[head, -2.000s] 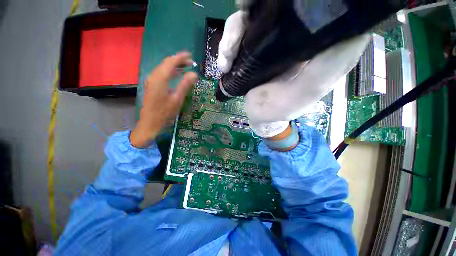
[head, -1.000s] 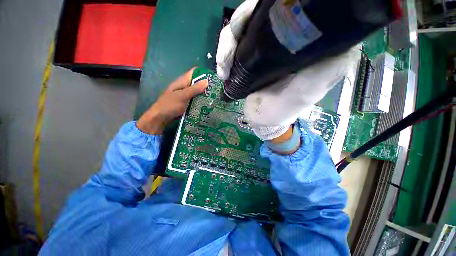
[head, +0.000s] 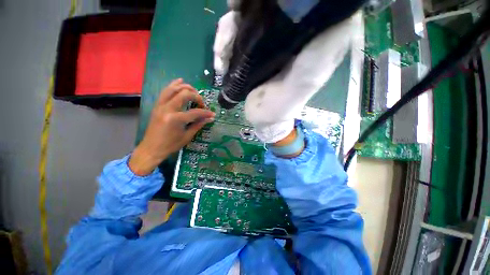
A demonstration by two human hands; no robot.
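A large green circuit board (head: 231, 161) lies flat side up in front of me. My right hand (head: 285, 91), in a white glove, is shut on a thick black electric screwdriver (head: 242, 70). Its ribbed nose is just above the upper part of the board; the bit tip cannot be made out. My bare left hand (head: 174, 115) is over the board's upper left, thumb and fingertips close together by the driver nose. Whether a screw is between the fingertips is too small to tell. The screw tray is mostly hidden behind the glove and driver.
A black bin with red lining (head: 110, 62) is at the left, beyond the green mat (head: 177, 43). Green boards with pale finned heatsinks (head: 387, 80) sit on the line at the right. A black cable (head: 397, 107) crosses there. Green shelves stand at the far right.
My left hand has let go of the board's upper left edge and moved over its surface, fingertips together. The right hand still holds the driver near the upper board. The whole view has shifted.
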